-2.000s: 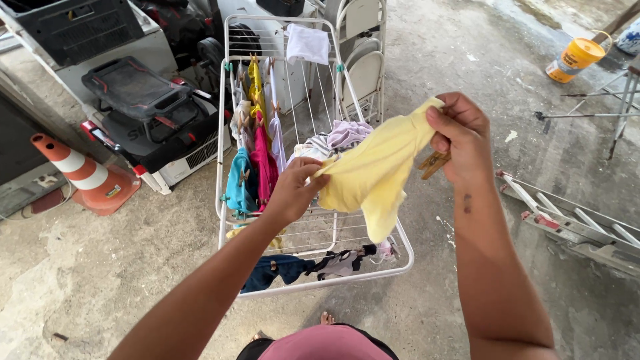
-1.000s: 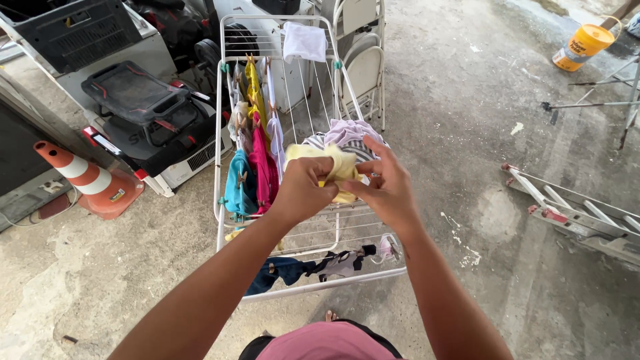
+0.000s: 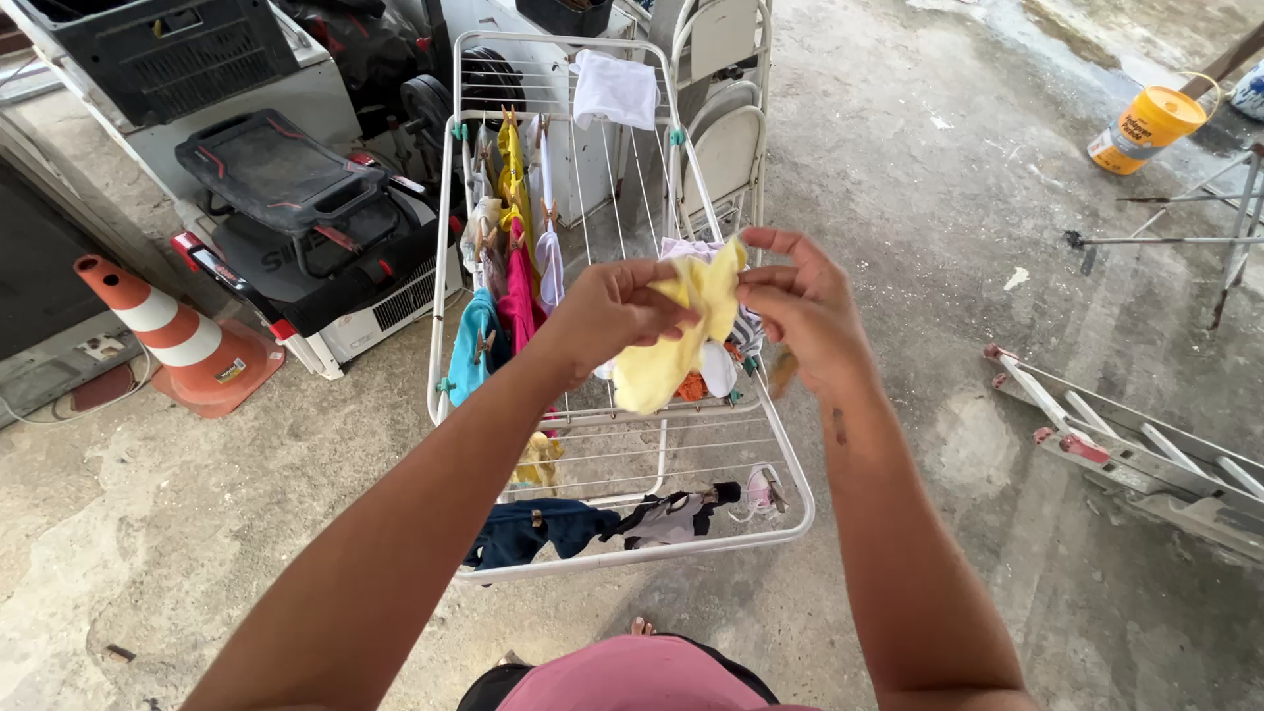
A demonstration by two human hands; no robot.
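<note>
A pale yellow garment hangs between my two hands over a white folding clothes rack. My left hand pinches its left upper edge, and my right hand grips its right upper edge. A blurred wooden clothespin shows just under my right hand. Striped and lilac cloth lies on the rack behind the garment, partly hidden. Turquoise, magenta and yellow clothes hang pegged along the left side. A white cloth drapes over the far end, and dark clothes hang near the front.
An orange and white traffic cone and a black folded seat-like item stand left of the rack. Folded metal chairs lean behind it. To the right are an aluminium ladder and a yellow bucket.
Two seconds ago the yellow garment was stretched wide between my hands; one second ago it was bunched over the rack. Now it hangs down again, with my hands close together.
</note>
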